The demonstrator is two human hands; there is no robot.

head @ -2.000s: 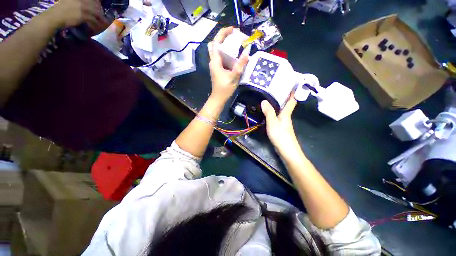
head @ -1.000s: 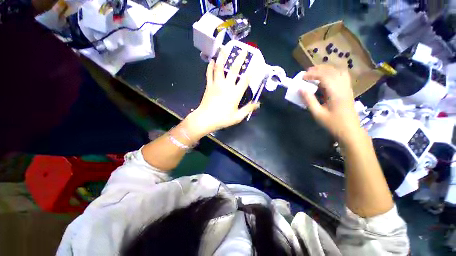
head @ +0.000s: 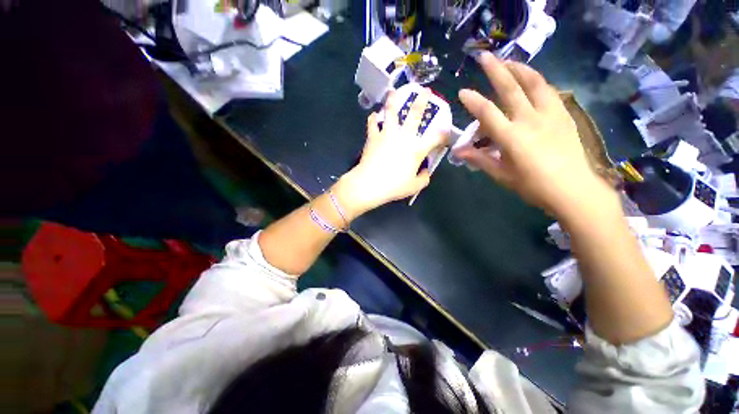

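The white camera housing (head: 442,105) rests on the dark green bench top. Its dotted square LED panel (head: 428,116) faces up, partly behind my fingers. My left hand (head: 390,154) lies over the housing and grips it. A white box-like cover (head: 379,71) is joined at its far left side, with a yellow strip (head: 415,59) beside it. My right hand (head: 531,133) is raised at the housing's right side, fingers spread; its thumb is near the white hinged bracket (head: 466,139). Whether it touches the bracket is unclear. The black dome section is hidden.
The cardboard tray (head: 590,133) is mostly hidden behind my right hand. Part-built white cameras (head: 681,194) crowd the right side. White parts and a black cable lie at upper left. A person in dark clothing (head: 73,105) is at left, above a red stool (head: 65,271).
My left hand moved from the white cover onto the housing. The housing was lowered to the bench. My right hand took the bracket's white end piece, then moved up and spread its fingers.
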